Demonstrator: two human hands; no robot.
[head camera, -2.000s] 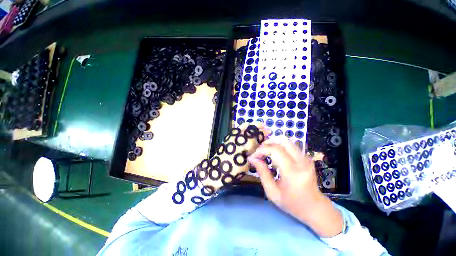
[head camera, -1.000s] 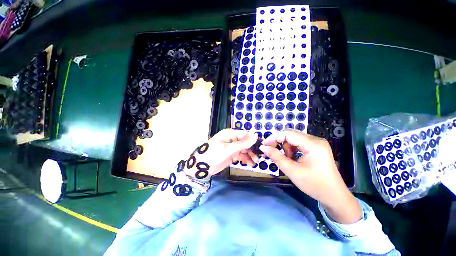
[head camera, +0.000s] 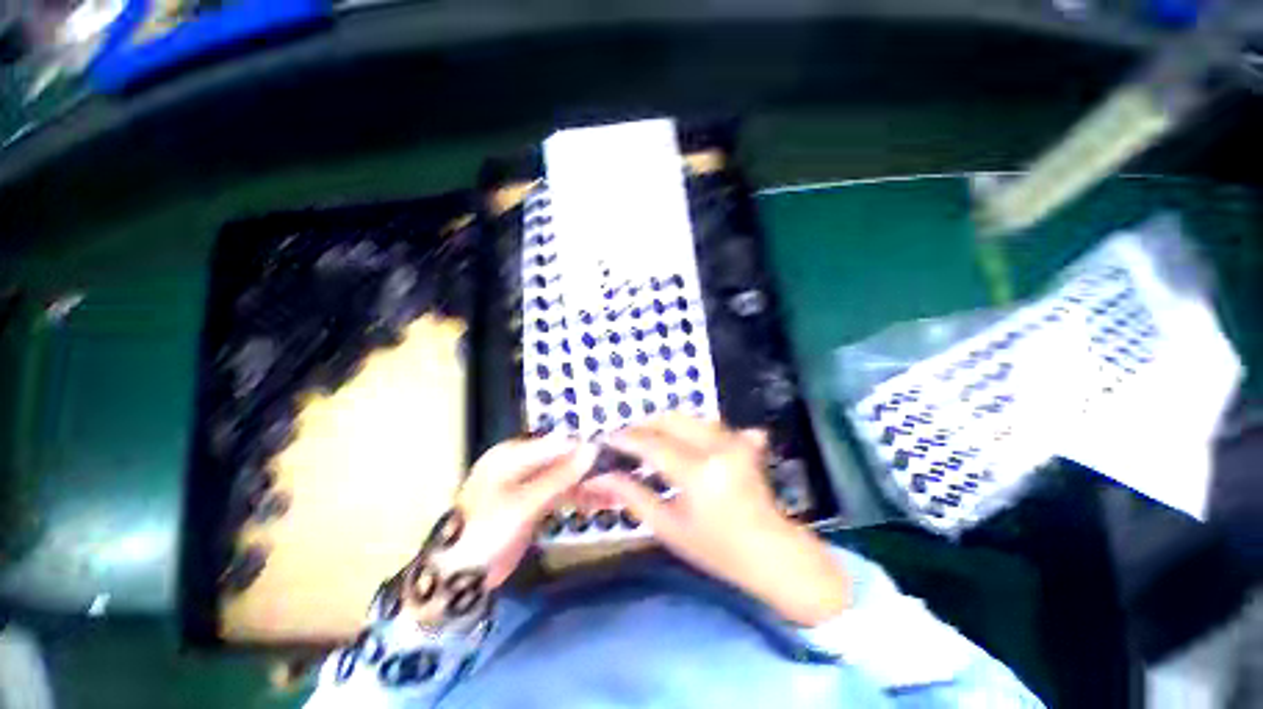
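The view is blurred. A white release liner sheet (head camera: 630, 208) with rows of black circles lies over the right tray (head camera: 790, 416); its far end looks plain white. My left hand (head camera: 520, 492) and my right hand (head camera: 706, 506) meet over the sheet's near end. A small dark part (head camera: 610, 461), seemingly a ring part, is pinched between their fingertips, partly hidden. Several thin black rings (head camera: 464, 596) cling to my left wrist and sleeve. Loose dark ring parts (head camera: 748, 301) lie in the right tray beside the sheet.
The left tray (head camera: 201, 554) holds heaped black ring parts (head camera: 319, 298) at its far side, with tan base near me. Bagged sticker sheets (head camera: 956, 416) lie at the right beside a white paper (head camera: 1163, 416). A blue bin (head camera: 208, 42) is at the far left.
The camera view has turned right, so the trays appear further left and the blue bin has come into view. My hands remain together over the near end of the sheet.
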